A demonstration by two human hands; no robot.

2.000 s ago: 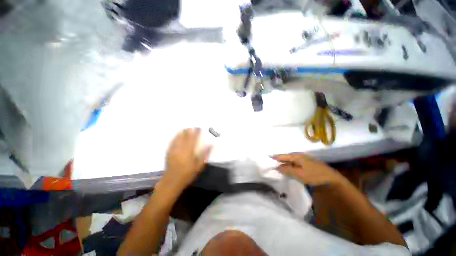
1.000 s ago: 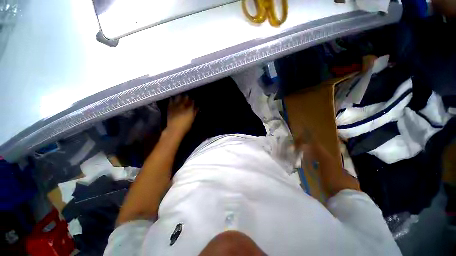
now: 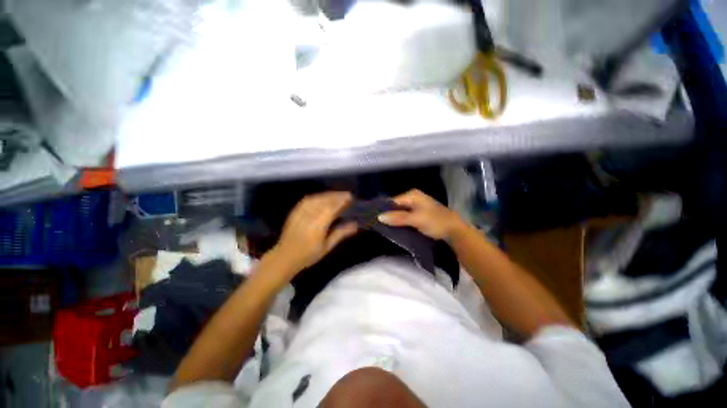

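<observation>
A dark grey-black fabric piece [image 3: 408, 241] is held over the wearer's lap, below the table's front edge. A thin pale line shows along its edge. My left hand [image 3: 317, 227] pinches its left end. My right hand [image 3: 422, 215] pinches it a little to the right, fingers close to the left hand. The piece hangs down to the right from the hands. The dark lap behind makes its full outline hard to tell.
Yellow-handled shears [image 3: 481, 86] lie on the white table [image 3: 239, 119], with black snips [image 3: 518, 61] beside them. A red stool [image 3: 94, 339] and heaped dark pieces [image 3: 187, 307] are at lower left. A carton [image 3: 546, 267] and a striped heap [image 3: 654, 295] are at right.
My left hand has risen from the lap and my right hand has come in from the carton side. Both now hold the dark piece. The view has tilted back up toward the table.
</observation>
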